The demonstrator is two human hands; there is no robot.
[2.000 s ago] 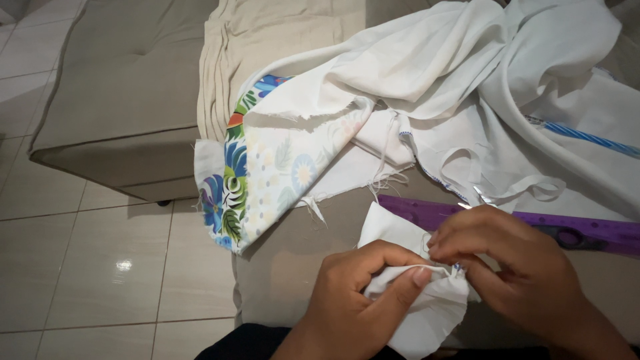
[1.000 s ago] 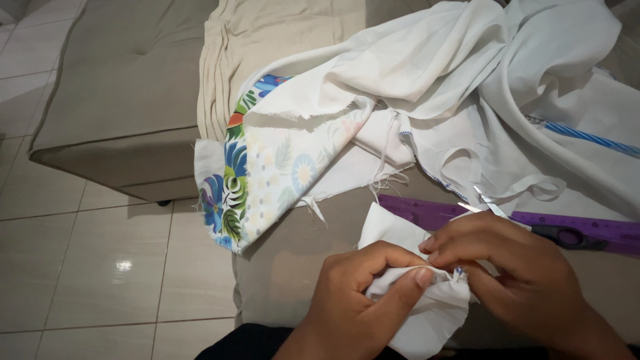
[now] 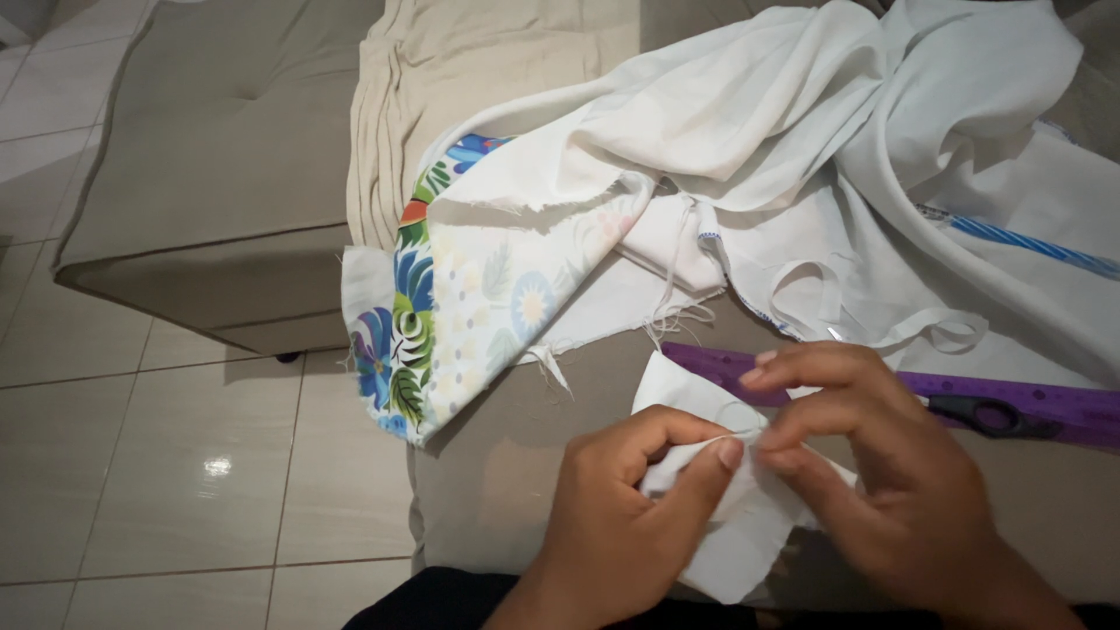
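Observation:
Between finger and thumb, my left hand pinches a small piece of white fabric low in the view. My right hand is at the fabric's right side, its thumb and index finger meeting close to the left fingertips, other fingers raised. Whether a needle or thread is between those fingertips is too small and blurred to tell. Beyond the hands lies a purple ruler, and on it a pair of scissors with a black handle, partly hidden by my right hand.
A large heap of white fabric covers the grey cushioned seat, with floral printed cloth folded at its left. A blue-striped pen or stick lies on it. Beige cloth is behind; a grey upholstered ottoman stands on the tiled floor.
My right hand's fingers have risen and spread, and its grip point has shifted left toward my left fingertips. The small white fabric is turned and bunched differently. My left hand keeps its pinch.

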